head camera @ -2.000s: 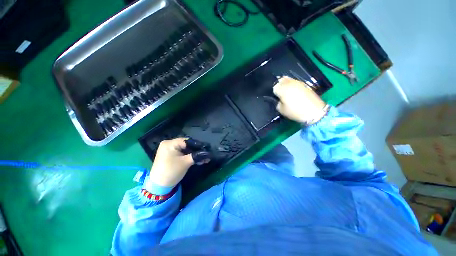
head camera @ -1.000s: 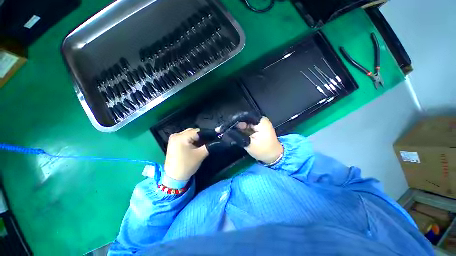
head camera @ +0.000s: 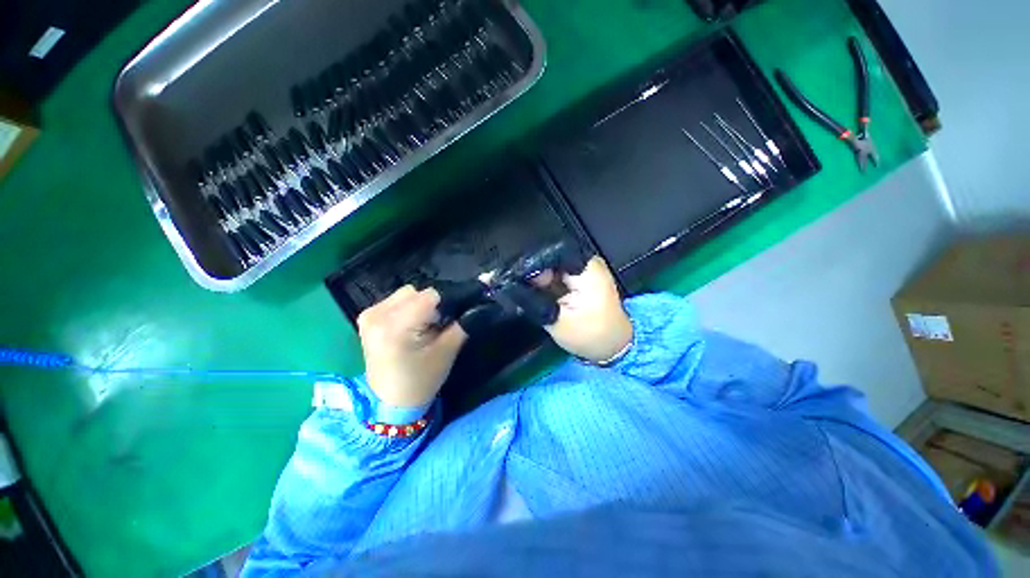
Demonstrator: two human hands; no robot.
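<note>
My left hand (head camera: 409, 339) and my right hand (head camera: 585, 312), with black finger cots, meet fingertip to fingertip over the left compartment of the black parts tray (head camera: 661, 169). A small silvery bit (head camera: 488, 279) shows between the fingertips; the rest of the held piece blends into the black cots, and I cannot tell its shape. Several thin metal pins (head camera: 745, 158) with white-silver ends lie in the right compartment. Loose dark slivers (head camera: 395, 271) lie in the left compartment, partly hidden by my hands.
A stainless steel tray (head camera: 169, 215) holds rows of black-bodied units (head camera: 361, 119) at upper left. Open cutters (head camera: 847, 124) lie right of the parts tray. A blue cord (head camera: 215, 373) runs left from my left wrist. A cardboard box (head camera: 971, 316) stands at the right.
My right hand has come from the pins in the right compartment to my left hand. Since a second ago both hands stay together, with small finger movements; the camera view has shifted slightly.
</note>
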